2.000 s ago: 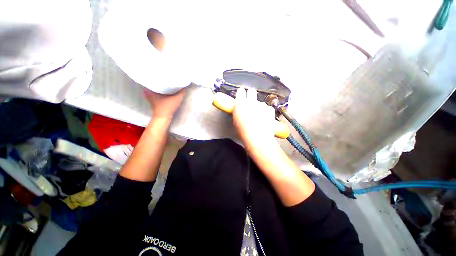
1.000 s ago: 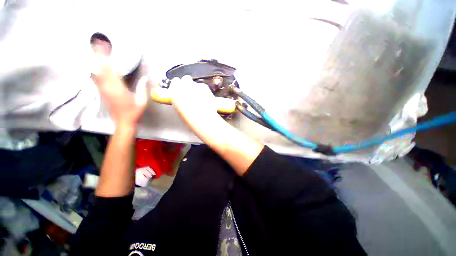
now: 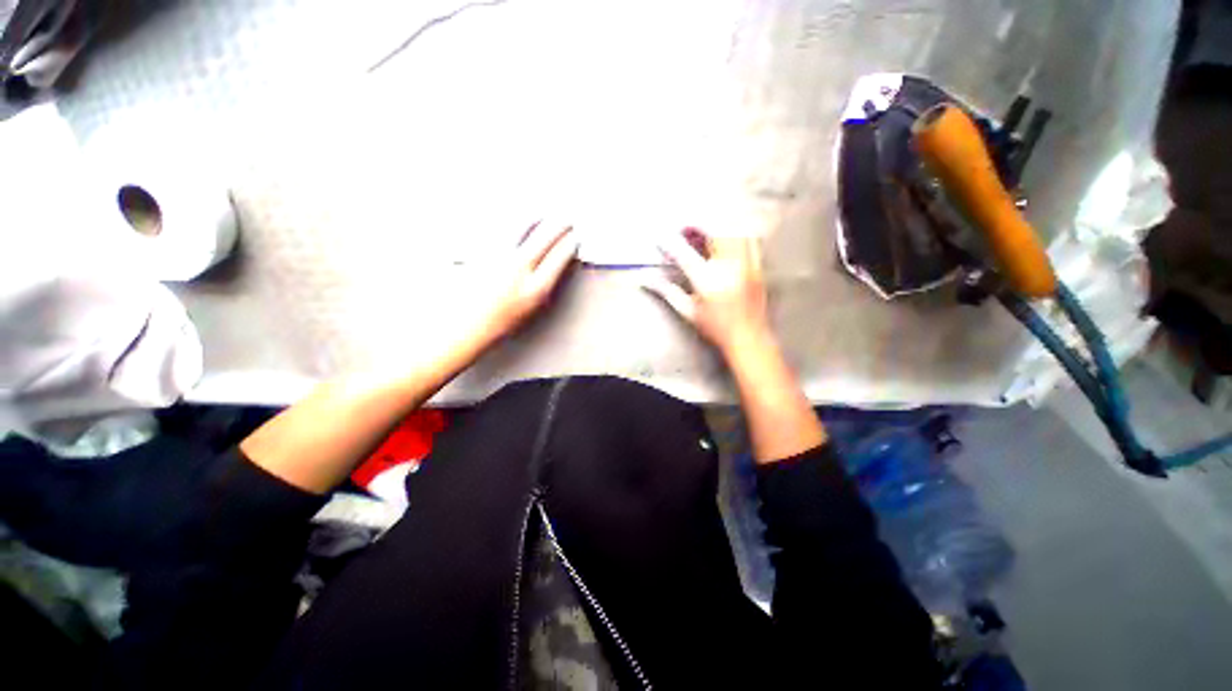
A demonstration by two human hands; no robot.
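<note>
A pale garment panel (image 3: 608, 162), washed out by glare, lies on the grey pressing table in front of me. Its near edge shows as a thin dark line between my hands. My left hand (image 3: 543, 266) rests at the left end of that line, fingers on the cloth. My right hand (image 3: 716, 281) rests at the right end. Whether the fingers pinch the cloth is washed out. The steam iron (image 3: 899, 189), dark with an orange handle, sits on the table to the right, untouched.
A white roll (image 3: 196, 223) with a dark hole stands at left, with draped pale cloth (image 3: 101, 338) before it. A dark bundle (image 3: 41, 41) lies far left. Crumpled white material (image 3: 1115, 250) and blue-green hoses (image 3: 1101, 385) are at right. Red cloth (image 3: 403, 448) shows below the table.
My right hand has let go of the iron, which now stands at the right. My left hand has left the roll. Both hands are now at the panel's near edge, and the view has shifted.
</note>
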